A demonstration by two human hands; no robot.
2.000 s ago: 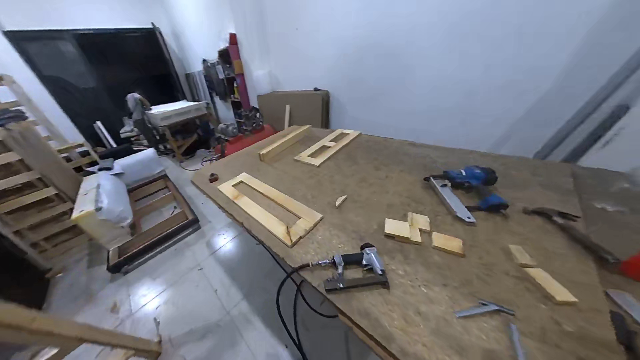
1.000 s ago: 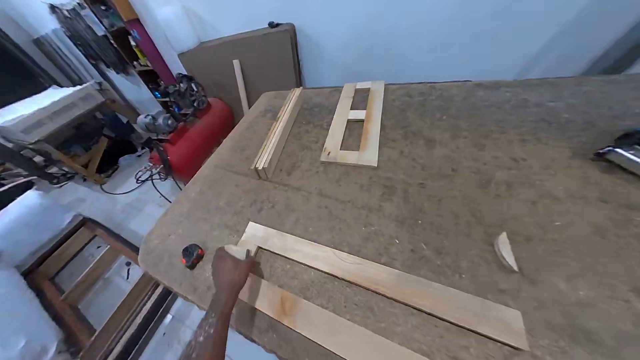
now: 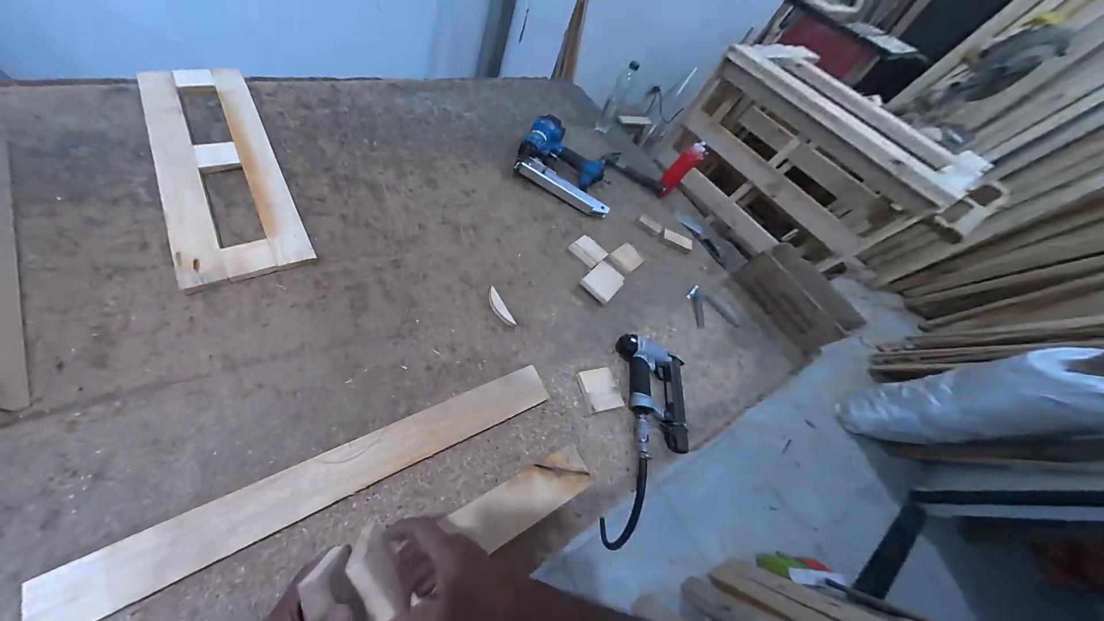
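At the bottom edge, my right hand (image 3: 440,561) is closed around a small pale wood block (image 3: 375,573), above the near board. My left hand (image 3: 293,599), mostly cut off by the frame edge, holds another small block (image 3: 323,586) close beside it. A long flat wooden board (image 3: 302,483) lies diagonally on the worktable. Roughly parallel to it, a second board (image 3: 522,500) with a dark crack near its end is partly hidden by my right hand. A loose square wood piece (image 3: 599,390) lies beyond their right ends, beside a black and silver air stapler (image 3: 651,388).
A rectangular wooden frame (image 3: 164,172) with a middle crosspiece lies at the back left. Small wood blocks (image 3: 602,282), a blue pneumatic nailer (image 3: 561,168) and a curved offcut (image 3: 501,306) lie on the worktable (image 3: 388,259). A pallet-like wooden rack (image 3: 776,164) stands at right.
The view has swung right. Two seconds ago no hand showed, and the near boards formed a closed frame; now their right ends are unjoined. My left hand has left the boards' far left end.
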